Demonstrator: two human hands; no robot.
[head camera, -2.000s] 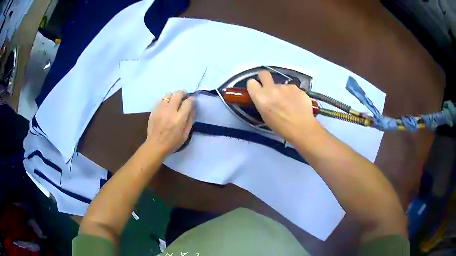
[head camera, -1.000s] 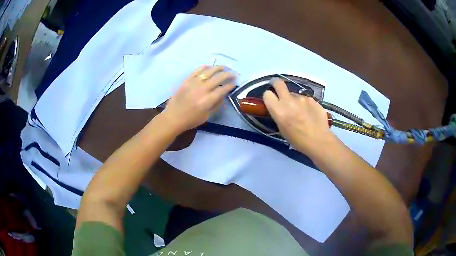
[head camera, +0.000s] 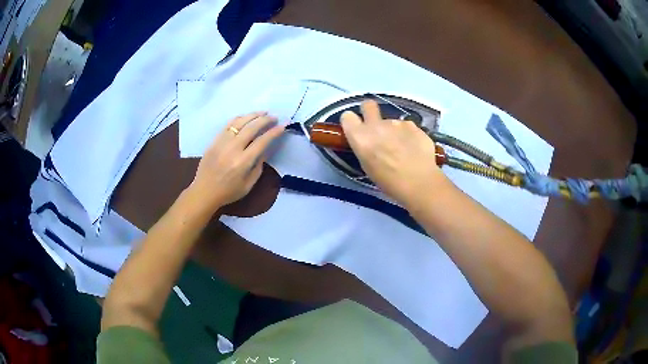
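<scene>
The white-faced jacket front panel (head camera: 419, 78) lies flat on the brown pressing table. A long navy seam strip (head camera: 341, 195) runs open along it, and a short navy strip (head camera: 293, 127) shows between my left hand and the iron's tip. The steam iron (head camera: 328, 135) rests on the panel with its point to the left. My right hand (head camera: 391, 146) is closed around its orange-brown handle. My left hand (head camera: 238, 156) lies on the panel left of the iron tip, fingertips by the short strip; whether it pinches cloth cannot be told.
White and navy panels (head camera: 128, 99) are layered at the table's left. Panels with navy strips (head camera: 78, 249) hang at the lower left edge. The steam hose (head camera: 568, 186), wrapped in blue-grey rag, runs right from the iron. The brown table (head camera: 590, 121) surrounds the panel; green floor (head camera: 206, 291) shows below.
Since one second ago the iron, with my right hand on it, has moved left and slightly up. My left hand has moved left and down, off the middle of the panel.
</scene>
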